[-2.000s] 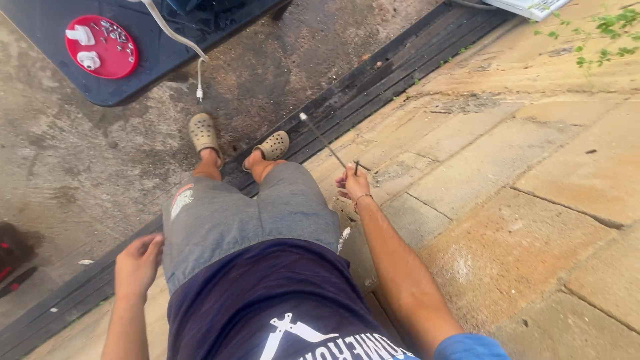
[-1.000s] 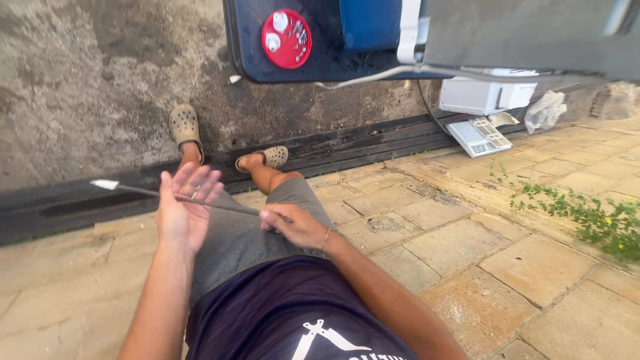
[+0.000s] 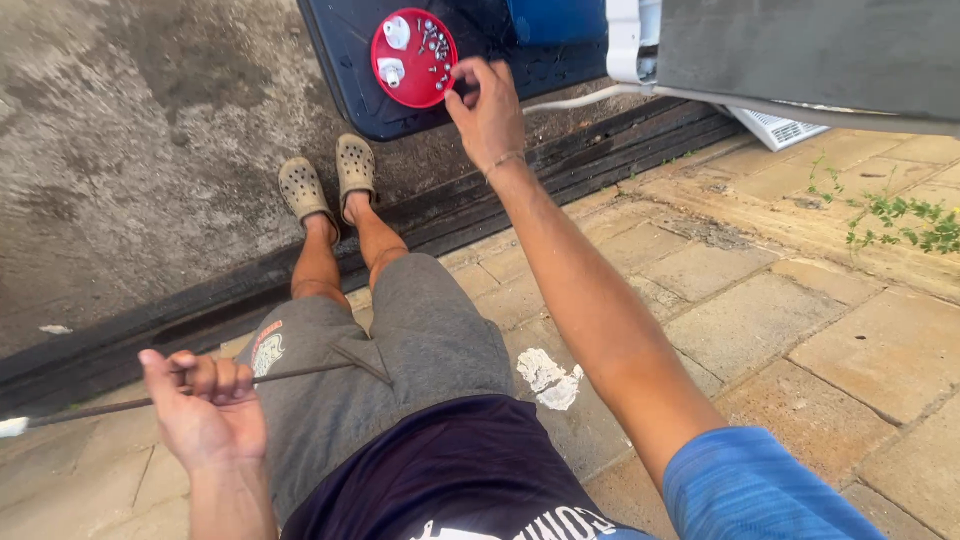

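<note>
My left hand (image 3: 206, 409), at the lower left, is closed around a thin dark metal rod (image 3: 300, 371). The rod has a short crosspiece at its right end, over my shorts, and a white tip at its left end. At the right edge of a round red dish (image 3: 411, 71), my right hand (image 3: 484, 105) hovers with bent fingers and nothing visible in it; whether it touches the rim I cannot tell. The dish holds several small screws (image 3: 436, 43) and two white plastic fittings (image 3: 396, 32).
A dark blue plastic table or lid (image 3: 341, 75) bears the dish and a blue container (image 3: 559, 19). A grey-panelled appliance (image 3: 810, 56) with a white cable (image 3: 581, 99) stands upper right. Behind it lies a white grille (image 3: 780, 127). A black ledge (image 3: 172, 322) crosses between concrete and paving.
My right hand has let go of the rod and moved up to the red dish. My left hand, open against the rod a second ago, is now closed around it.
</note>
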